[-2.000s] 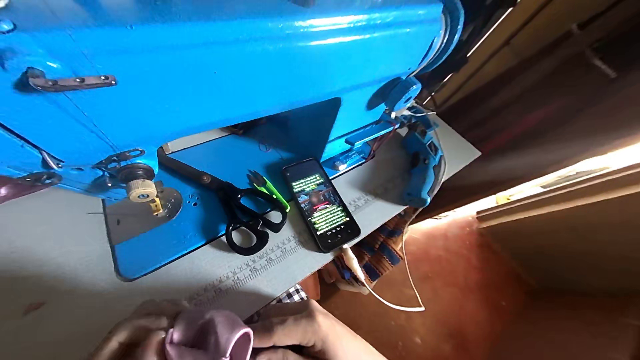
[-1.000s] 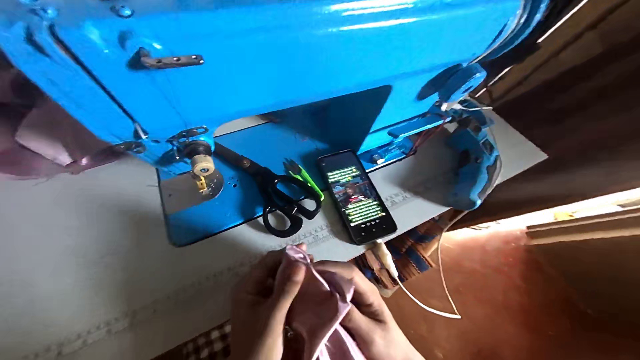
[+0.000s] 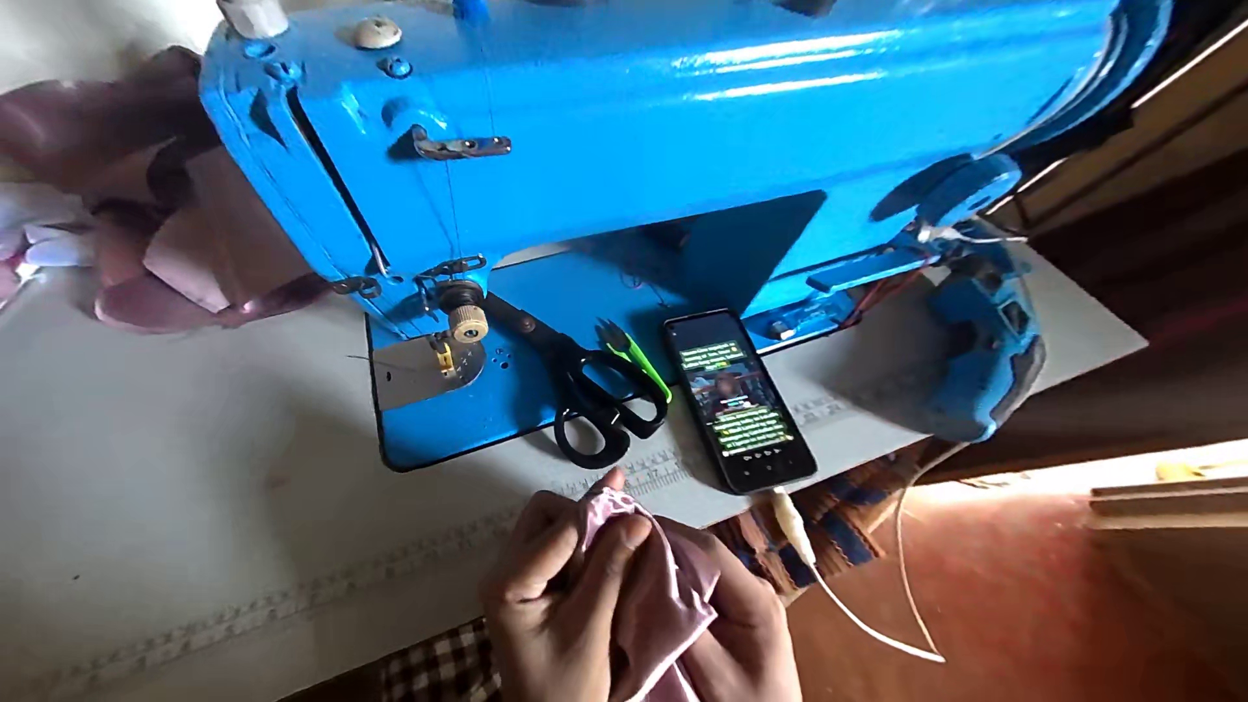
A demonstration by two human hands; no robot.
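Both my hands pinch a piece of pink satin-like fabric (image 3: 658, 624) at the table's front edge. My left hand (image 3: 551, 595) has its thumb on the gathered upper edge, and my right hand (image 3: 736, 604) grips the cloth from the other side, its fingertips partly hidden. Just beyond them, black-handled scissors (image 3: 595, 400) and a green thread snipper (image 3: 639, 361) lie on the bed of a blue sewing machine (image 3: 663, 117). A lit smartphone (image 3: 741, 400) rests to their right, with a white cable (image 3: 795, 526) plugged into it.
Mauve fabric (image 3: 205, 234) lies heaped behind the machine's needle end, at the left. A ruler scale (image 3: 292, 595) runs along the front of the grey table (image 3: 195, 487). A blue bobbin winder (image 3: 985, 341) stands at the right. Checked cloth (image 3: 439, 668) shows below the edge.
Two seconds ago my hands were low at the frame's bottom with the pink fabric; now they hold it up near the scissors' handles, its edge pinched between the fingers. The view has shifted.
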